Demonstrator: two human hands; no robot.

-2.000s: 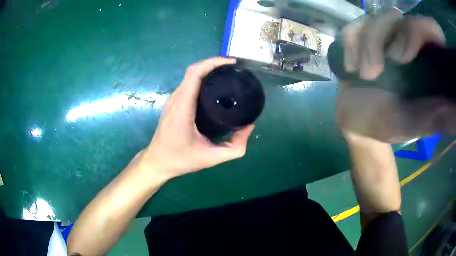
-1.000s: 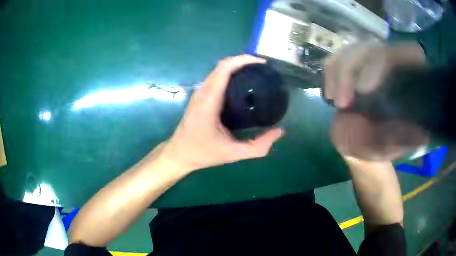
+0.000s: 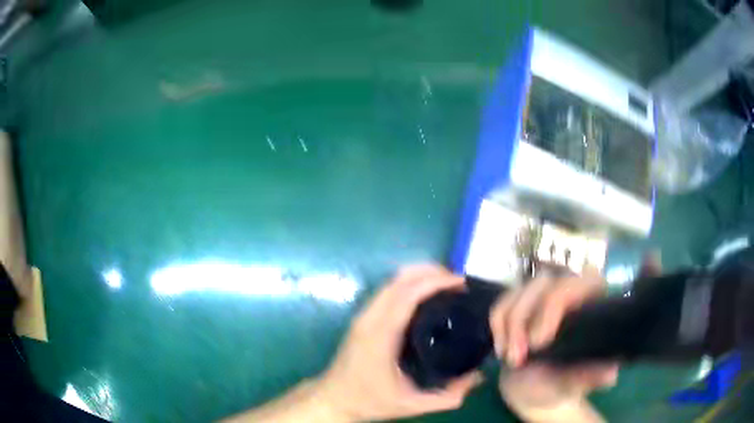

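A round black housing (image 3: 445,337) is held in my left hand (image 3: 376,355), its dark end face turned up with small shiny spots. My right hand (image 3: 550,339) is closed around the front part of a long black electric screwdriver (image 3: 637,320), which lies sideways with its body to the right and a pale label. The driver's nose end is close to the housing's right side; my fingers and blur hide the bit, so contact cannot be told. No screw can be made out.
The screw feeder (image 3: 583,178), white with blue sides, stands behind my hands, its tan pick-up block (image 3: 570,248) facing me. A clear plastic bag (image 3: 699,149) lies right of it. A tan cardboard piece (image 3: 31,306) is at the left edge.
The view has tilted up, showing more of the feeder and bench. My right hand with the screwdriver has come in from the right, up beside the housing, which my left hand still holds.
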